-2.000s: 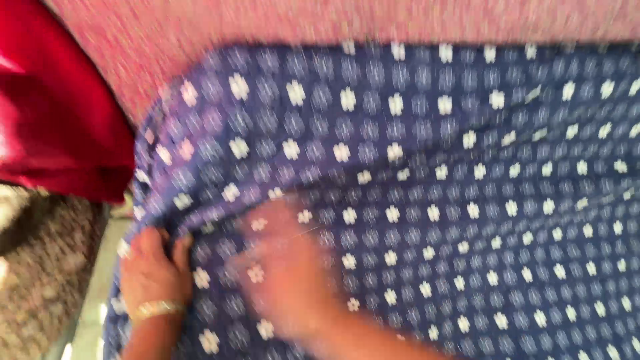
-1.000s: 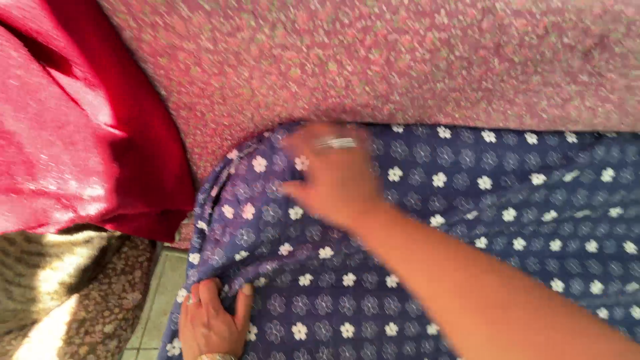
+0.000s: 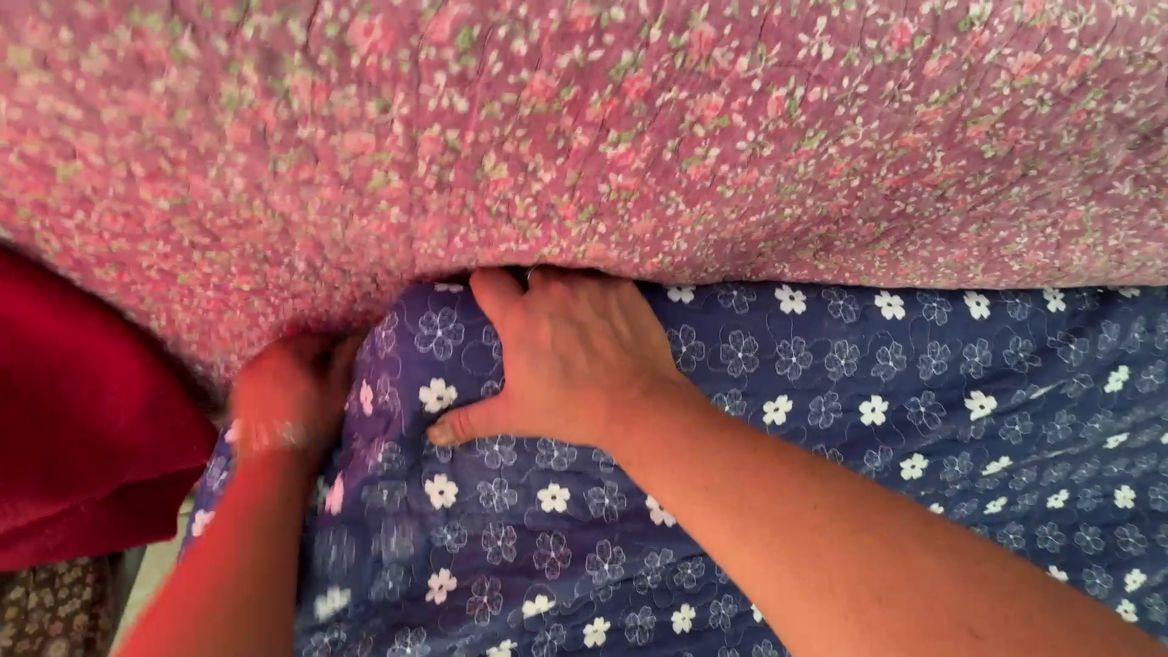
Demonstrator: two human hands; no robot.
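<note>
A navy blue cloth with white flowers (image 3: 830, 383) covers the lower right, its far edge against a pink floral fabric surface (image 3: 639, 137). My right hand (image 3: 575, 356) lies palm down on the blue cloth with its thumb spread; its fingertips are tucked out of sight where the two fabrics meet. My left hand (image 3: 287, 388), blurred and with a bracelet at the wrist, is at the rounded left corner of the blue cloth. Its fingers are hidden between that corner and the pink fabric, so its grip does not show.
Red cloth (image 3: 82, 420) hangs at the left, close to my left forearm. Below it is a brown floral fabric (image 3: 55, 607), with a strip of pale floor (image 3: 151, 579) beside it.
My left hand has moved forward along the blue cloth's left side to its corner. My right hand, blurred above the cloth's far edge one second ago, now has its fingertips in the seam.
</note>
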